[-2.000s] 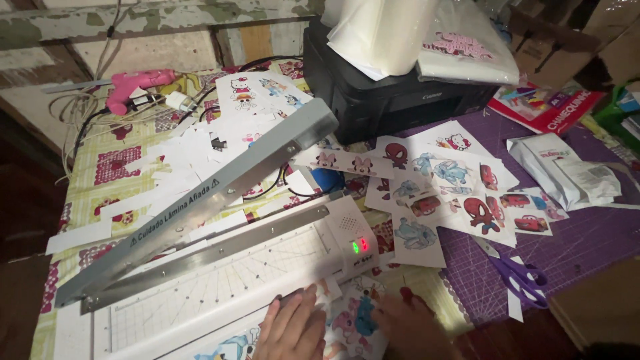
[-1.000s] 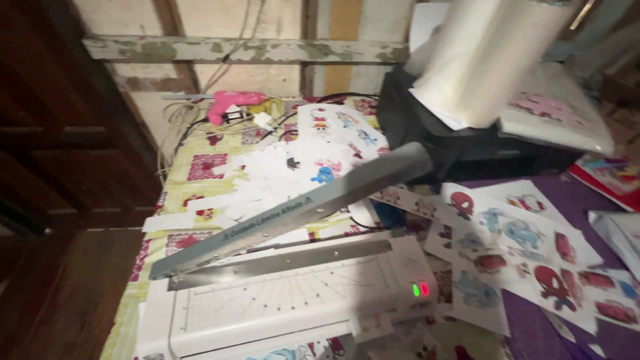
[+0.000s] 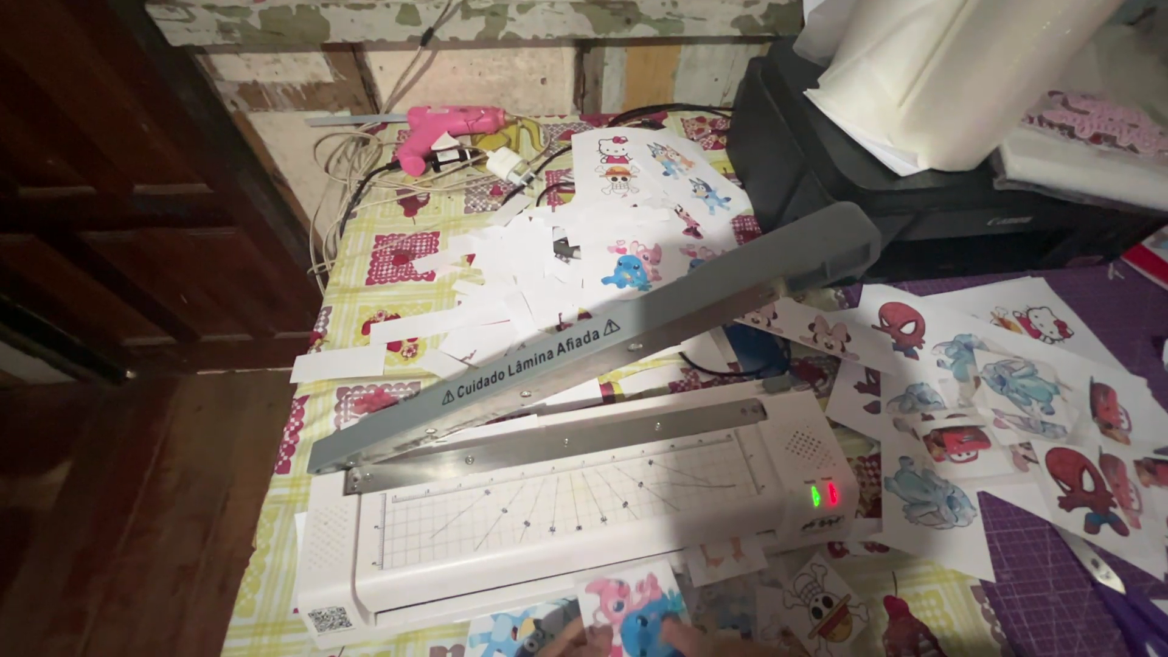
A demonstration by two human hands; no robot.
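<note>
At the bottom edge, the fingertips of my left hand (image 3: 564, 639) and my right hand (image 3: 693, 639) pinch the lower part of a printed paper cutout (image 3: 628, 602) with pink and blue cartoon figures. The rest of both hands is out of view. Just behind them lies a white laminator with a built-in paper trimmer (image 3: 547, 557); its grey blade arm (image 3: 584, 342) is raised at a slant, and a green and a red light glow. More cutouts, one with a skull in a straw hat (image 3: 817, 607), lie near my hands.
Paper offcuts (image 3: 511, 274) and printed sheets (image 3: 662, 173) cover the back of the table. A pink glue gun (image 3: 447, 128) lies among cables. At right are a black printer (image 3: 967, 214), character prints (image 3: 1013, 383), a purple cutting mat (image 3: 1022, 557) and purple-handled scissors (image 3: 1131, 611).
Two seconds ago my hands were over loose prints before the laminator; now their fingertips hold a pink-and-blue cutout at the bottom edge. The view has shifted left.
</note>
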